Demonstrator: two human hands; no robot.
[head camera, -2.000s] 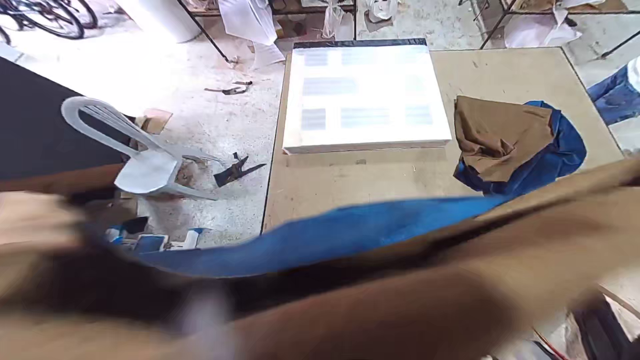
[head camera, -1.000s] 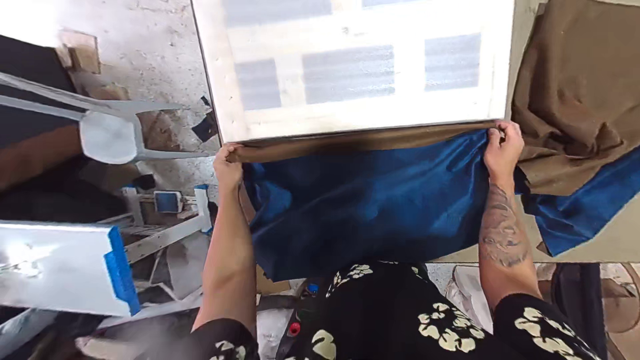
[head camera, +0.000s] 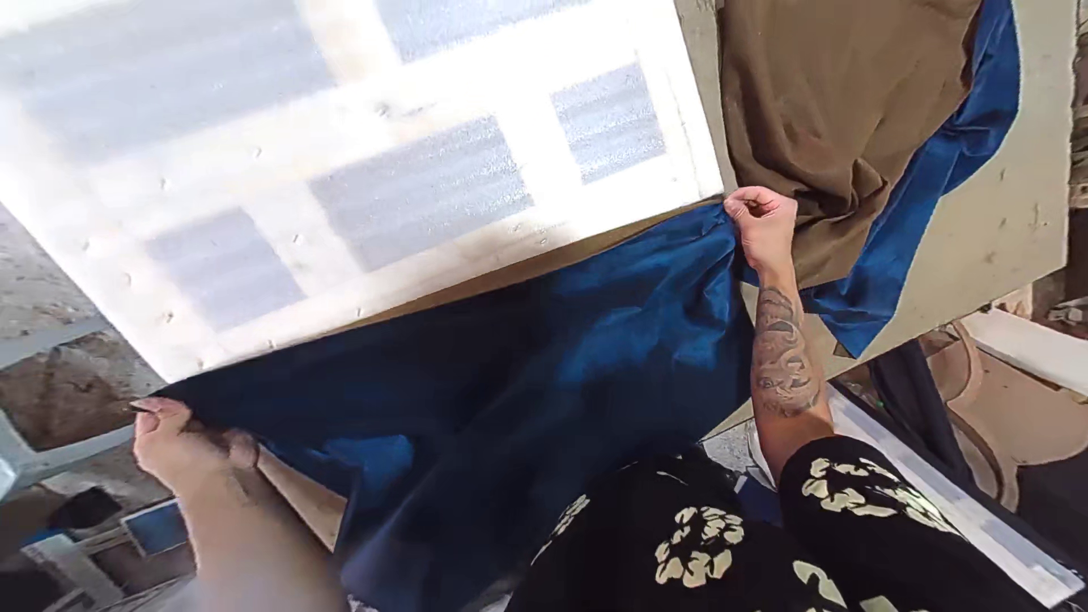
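Note:
A blue cloth with a brown underside (head camera: 527, 357) hangs along the near edge of a white padded panel (head camera: 442, 153). My left hand (head camera: 170, 433) grips the cloth's top edge at the panel's lower left corner. At the panel's right corner, my right hand (head camera: 761, 223) pinches the same edge, where the cloth bunches in folds. A thin brown strip of the underside shows between the panel and the blue face. Another brown and blue cloth (head camera: 841, 110) lies crumpled on the table, just beyond my right hand.
The panel rests on a tan table board (head camera: 1011, 195), whose edge runs past my right forearm. A white frame (head camera: 68, 561) stands at the lower left. At the lower right are a long white strip (head camera: 926, 493) and a brown curved item (head camera: 977, 416).
Two seconds ago the cloth was a blur of motion away from the panel; one second ago both hands held it along the panel's near edge, as now. The view has turned and come closer.

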